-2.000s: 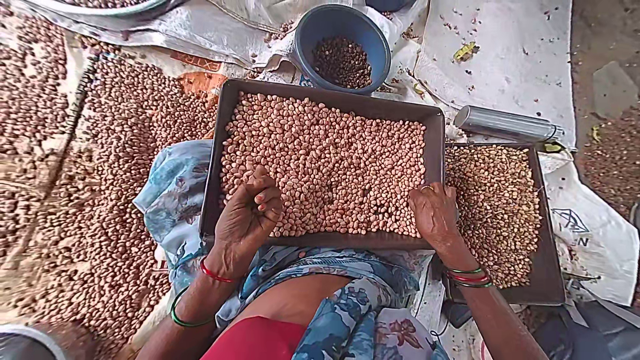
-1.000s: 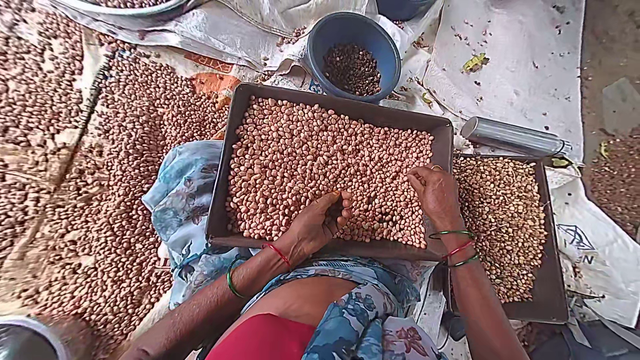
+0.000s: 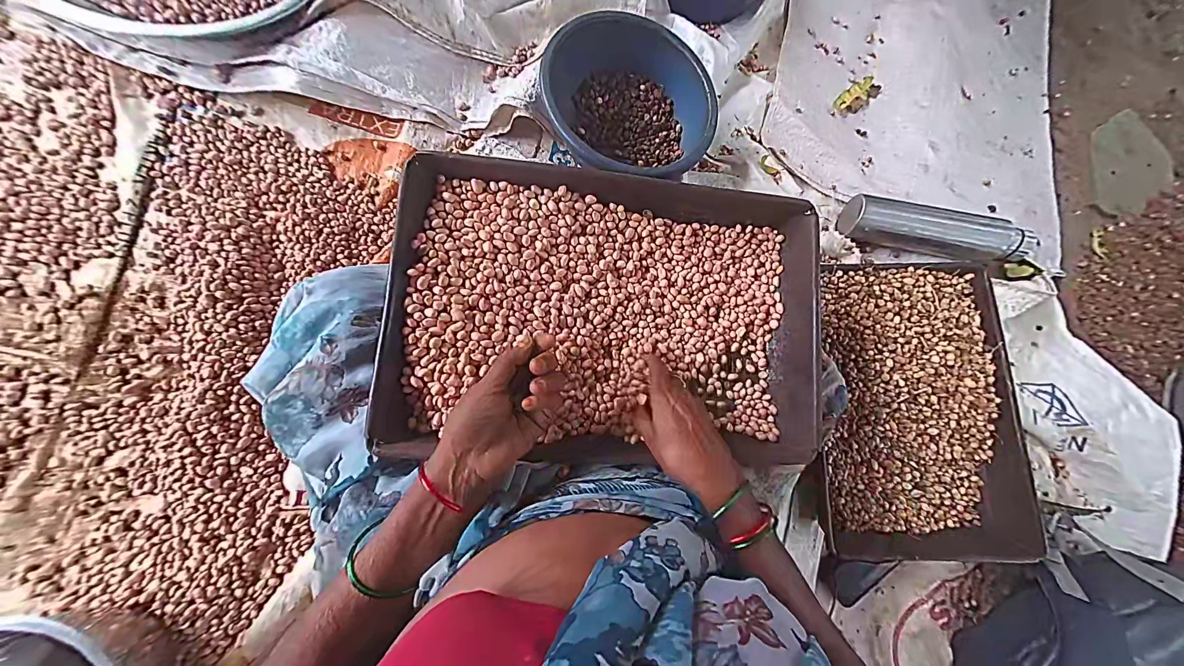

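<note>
A dark rectangular tray (image 3: pixel 805 370) rests on my lap, spread with pinkish-brown nuts or seeds (image 3: pixel 573 268). Near its front edge, left of the middle, is my left hand (image 3: pixel 504 407), palm turned inward with curled fingers; whether anything lies in them cannot be told. My right hand (image 3: pixel 680 421) reaches into the nuts a little further right, fingers pointing down and touching them. A dark patch of bare tray shows beside that hand. Both wrists wear red and green bangles.
A second dark tray (image 3: pixel 1013 546) of paler nuts or seeds stands at the right. Behind the lap tray is a blue bowl (image 3: pixel 698 102) with dark pieces. A metal cylinder (image 3: pixel 934 227) lies at the back right. Many nuts (image 3: pixel 213 370) cover the sheeting at the left.
My right hand has moved from the tray's right side toward the front middle and down into the nuts. My left hand stays near the front edge.
</note>
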